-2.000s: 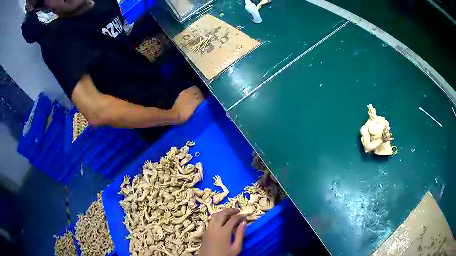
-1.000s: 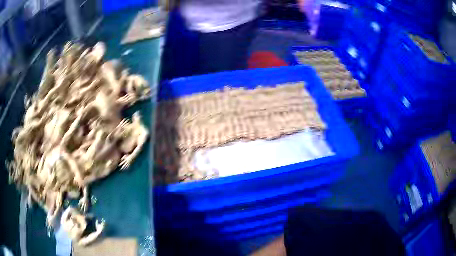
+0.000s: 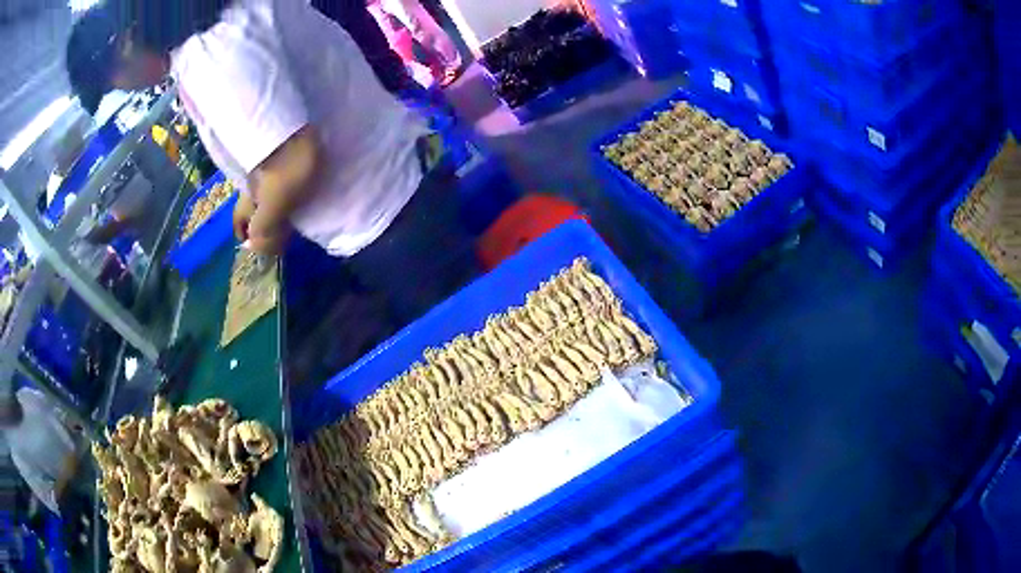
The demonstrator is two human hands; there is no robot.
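Neither of my hands shows clearly; only a dark shape lies at the bottom edge right of centre. Nearest in front of me is a blue crate [image 3: 699,364] with neat rows of tan parts [image 3: 509,386]. A white liner sheet [image 3: 549,453] lies flat beside the rows, on the side nearer me. At the lower left, a heap of tan part-built bodies [image 3: 190,492] lies on the green bench [image 3: 260,386], cut off by the bottom edge.
A person in a white shirt [image 3: 263,95] stands beyond the crate at the bench, near a cardboard mat [image 3: 251,296]. A red round object [image 3: 526,227] is behind the crate. Another filled crate [image 3: 703,237] stands on the floor. Stacked blue crates [image 3: 868,146] line the right.
The view has swung from the loose-arm crate and green bench to the crate with rows. My hand over the arms has left view. Since the middle frame, the heap has shifted lower in the picture.
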